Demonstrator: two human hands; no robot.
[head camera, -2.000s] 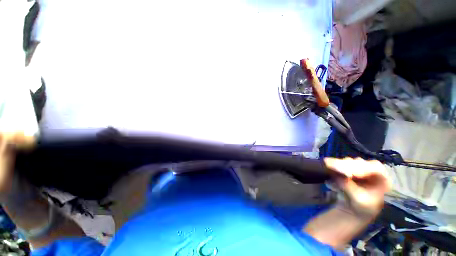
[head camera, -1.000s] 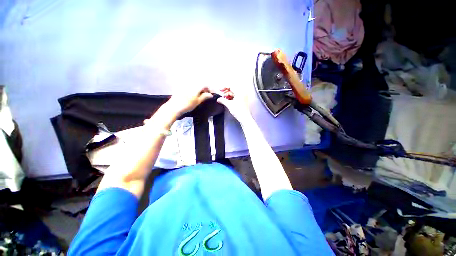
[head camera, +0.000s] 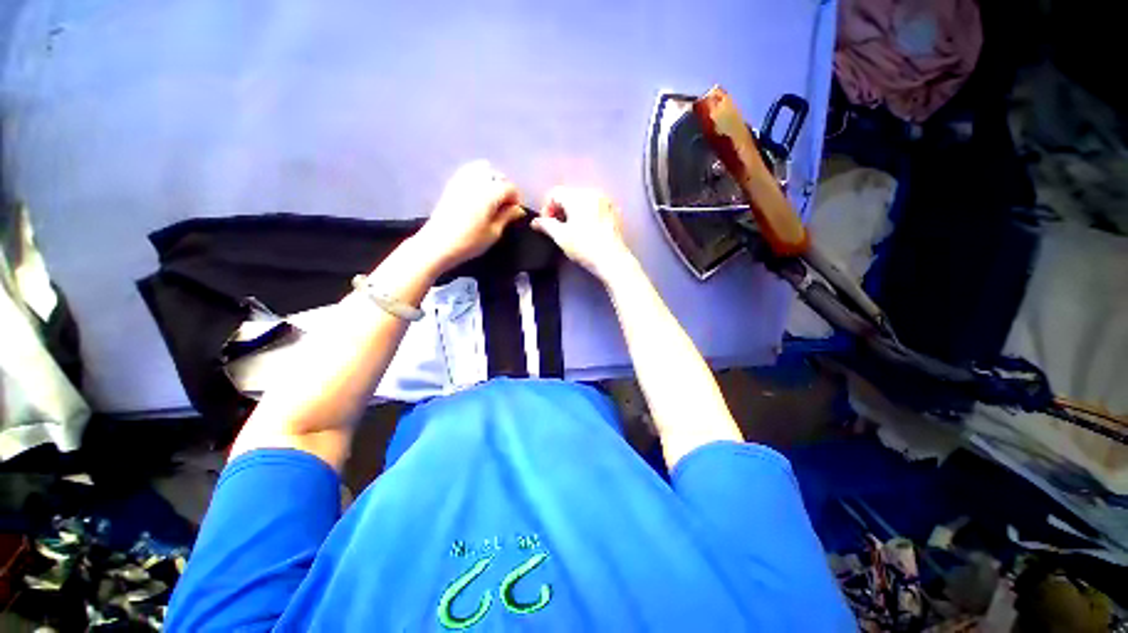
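Note:
A black garment piece (head camera: 297, 247) with white lining and black strips lies along the near edge of the pale lilac-blue pressing table (head camera: 334, 111). My left hand (head camera: 474, 213) and my right hand (head camera: 581, 225) are close together at its upper right edge. Each pinches the black edge between the fingertips, with a short stretch of it between them. The rest of the piece lies to the left, partly under my left forearm. The iron (head camera: 705, 186) with an orange-brown handle rests on the table to the right of my right hand, untouched.
The iron's hose (head camera: 854, 309) runs off to the lower right. A pink cloth bundle (head camera: 909, 56) is beyond the table's right edge. Pale cloth (head camera: 31, 346) hangs at the left. Scraps (head camera: 99, 575) lie on the floor at both lower corners.
The garment piece went from being stretched wide between both hands to lying on the table. My hands came together at its upper edge and still pinch it there.

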